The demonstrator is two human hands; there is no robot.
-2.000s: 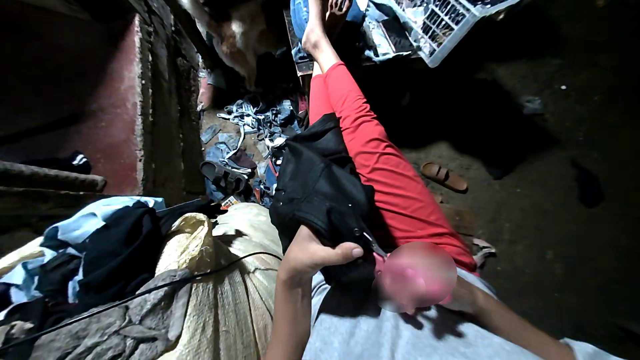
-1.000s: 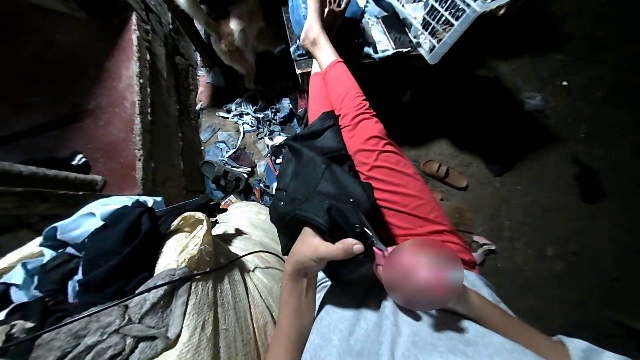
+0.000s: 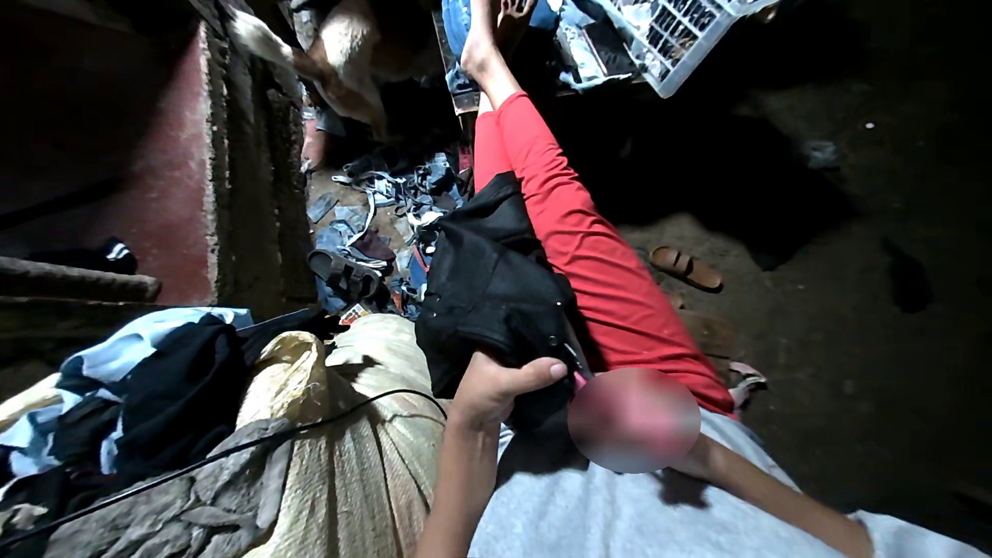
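Observation:
My left hand [image 3: 504,385] grips a black cloth garment [image 3: 488,287] near my lap, its thumb lying on top of the fabric. The garment rests along my legs, beside the red trousers [image 3: 604,263], and small metal studs show on it. At the garment's right edge is a pink-handled tool with metal blades [image 3: 575,360], apparently scissors. My right hand [image 3: 635,420] is at the pink handle, but a blurred round patch covers the hand, so its fingers are hidden.
Woven sacks [image 3: 372,465] and a heap of clothes [image 3: 170,372] lie at the left, crossed by a black cable [image 3: 310,426]. Fabric scraps [image 3: 403,194] and sandals [image 3: 686,268] are on the floor. A white plastic crate [image 3: 682,46] stands beyond my feet; an animal [image 3: 341,62] is at upper left.

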